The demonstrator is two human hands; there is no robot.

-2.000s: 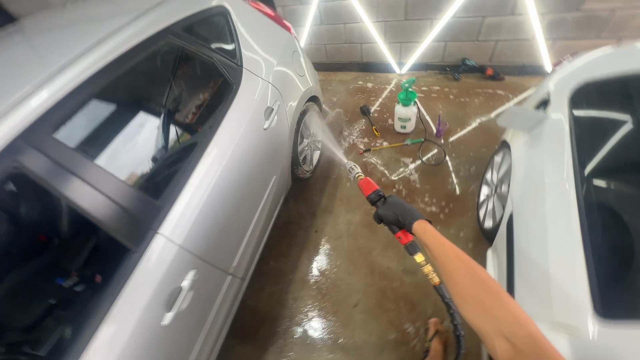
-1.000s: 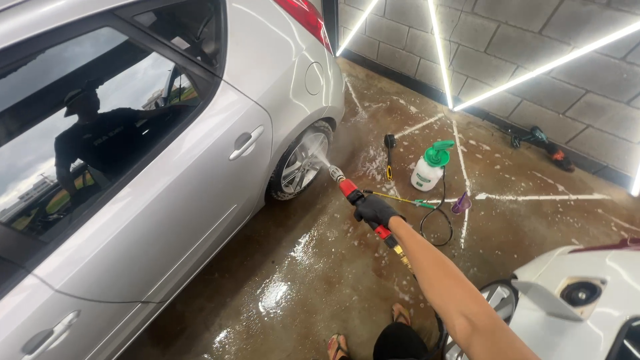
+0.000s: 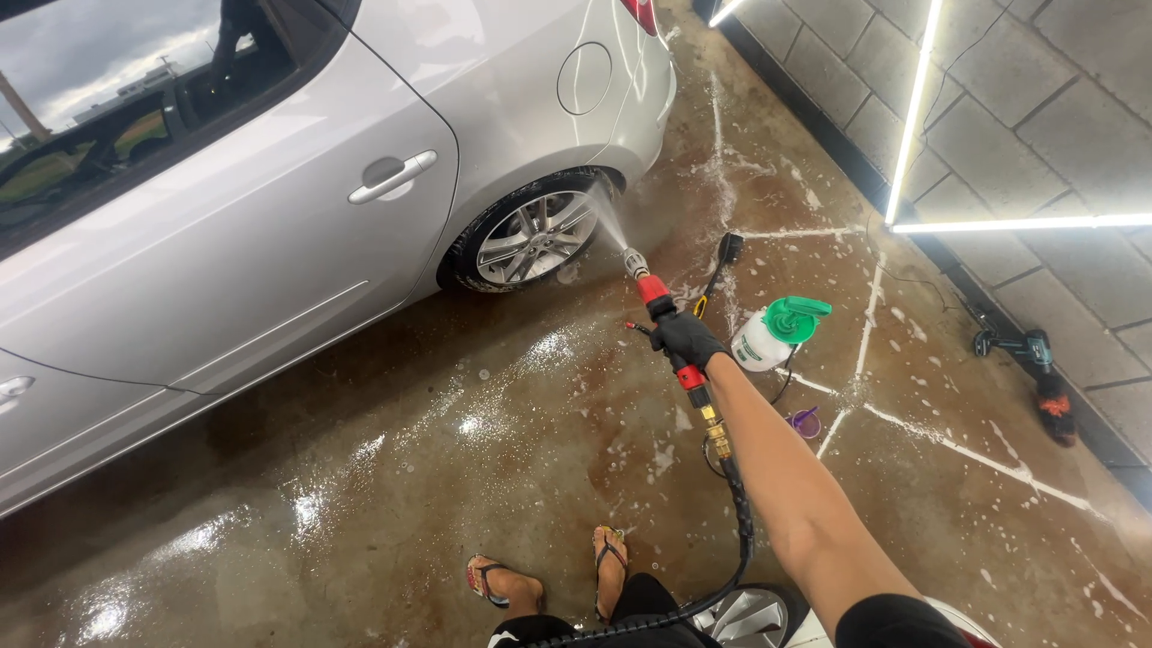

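Note:
My right hand (image 3: 686,338), in a black glove, grips a red and black pressure washer gun (image 3: 654,290). Water fans from its metal nozzle onto the upper right of the rear wheel (image 3: 538,236) of a silver car (image 3: 270,234). Brass fittings join the gun to a black hose (image 3: 743,513) that runs down toward my legs. Just right of the glove stands a white pump sprayer (image 3: 760,346) with a green top. A brush with a black head (image 3: 730,248) lies on the floor beyond the gun. My left hand is not in view.
A purple-rimmed cup (image 3: 805,422) is near the sprayer. A cordless drill (image 3: 1035,351) with a brush attachment lies by the block wall (image 3: 1008,135), which carries light tubes. My sandalled feet (image 3: 610,562) stand on the wet floor, with another car's wheel (image 3: 747,616) close behind.
The view has swung a lot, downward and to the right. The spray stays on the rear wheel, now at its upper right edge. My feet and the floor nearby have come into view.

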